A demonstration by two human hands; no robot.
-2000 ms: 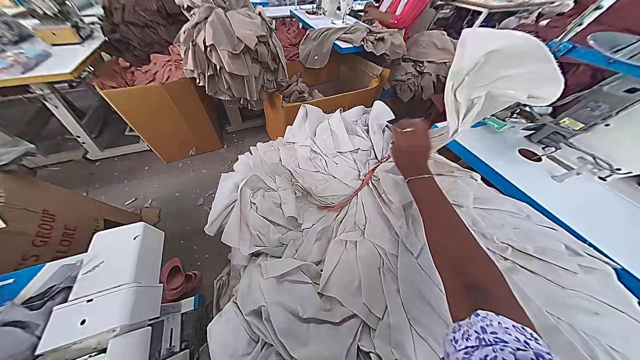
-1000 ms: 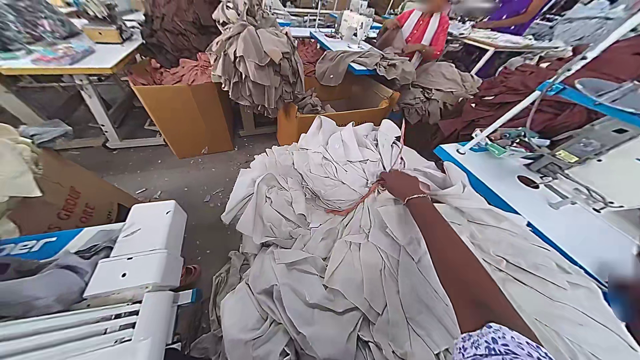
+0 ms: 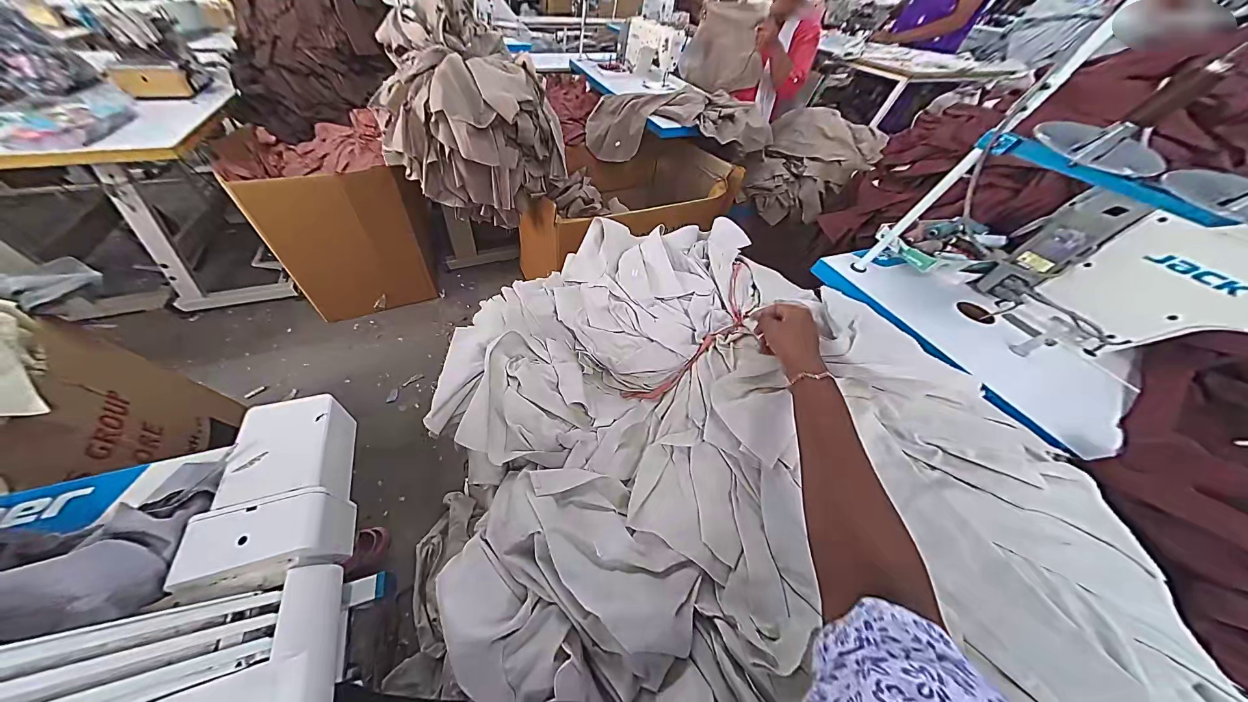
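Note:
A large heap of pale grey cloth pieces (image 3: 585,546) fills the middle of the head view. Around its upper part runs a reddish cloth tie (image 3: 682,375), with a strand rising at the top. My right hand (image 3: 788,336) has its fingers closed at the tie's right side, where it meets the gathered cloth; the fingertips are partly hidden, and they appear to pinch the tie. A thin bracelet circles the wrist, and the sleeve is white with a purple pattern. My left hand is outside the frame.
To the right stands a white Jack sewing machine (image 3: 1170,273) on a blue-edged table (image 3: 1033,390). White machine parts (image 3: 283,487) are at lower left. Behind the heap are cardboard boxes (image 3: 336,239), a bundle of taupe cloth (image 3: 468,127), maroon cloth (image 3: 975,175) and co-workers at machines.
Two seconds ago a pale cloth piece stood raised beside my right hand; it no longer stands up there. My right hand has come down to the tie. The view has shifted somewhat.

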